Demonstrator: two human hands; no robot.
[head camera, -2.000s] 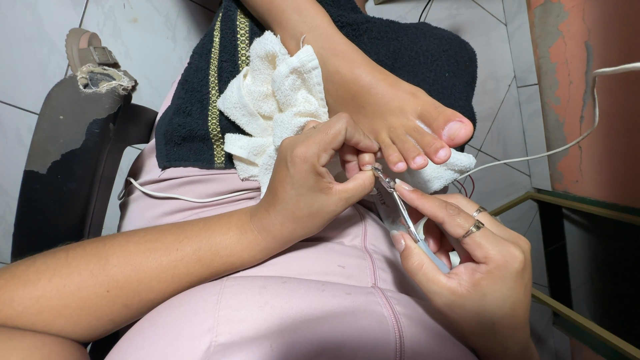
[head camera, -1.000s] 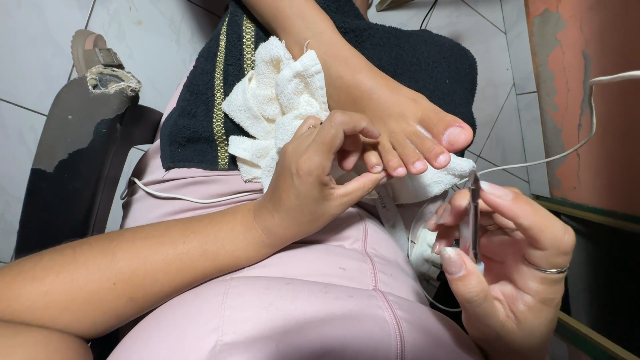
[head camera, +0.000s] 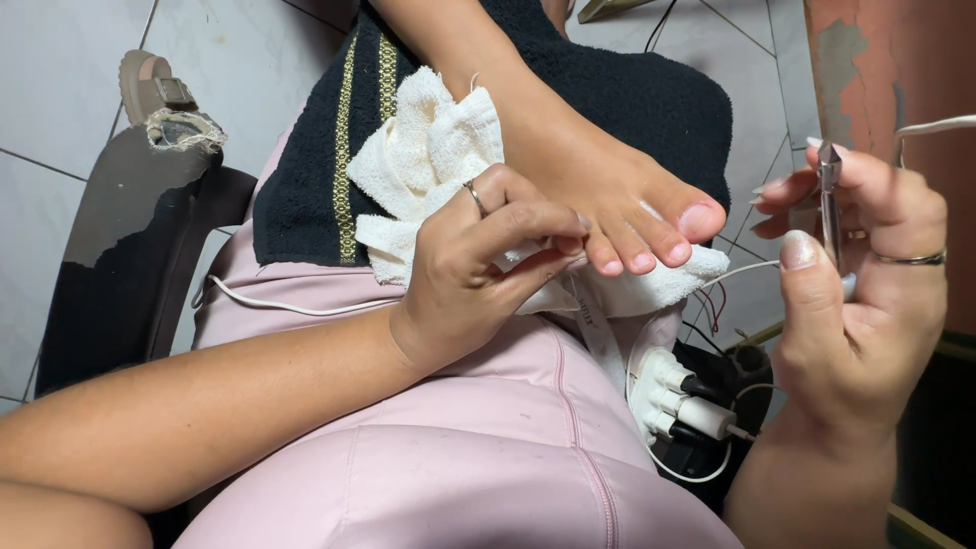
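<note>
A person's bare foot rests on a black towel across my lap, toes toward the right. My left hand pinches the little toe between thumb and fingertips, hiding most of it. Away to the right of the toes, my raised right hand holds a metal cuticle nipper upright, its jaws at the top and its handles partly hidden by the fingers. A crumpled white cloth lies beside the ankle, and white cloth also shows under the toes.
A white power strip with plugs and cables sits below the foot, right of the pink zippered cover on my lap. A white cord crosses the lap. At left stand a worn chair armrest and a sandal.
My right hand has moved right and away from the toes, with the nipper now upright in it. My left hand stays at the little toe. The power strip has come into fuller view.
</note>
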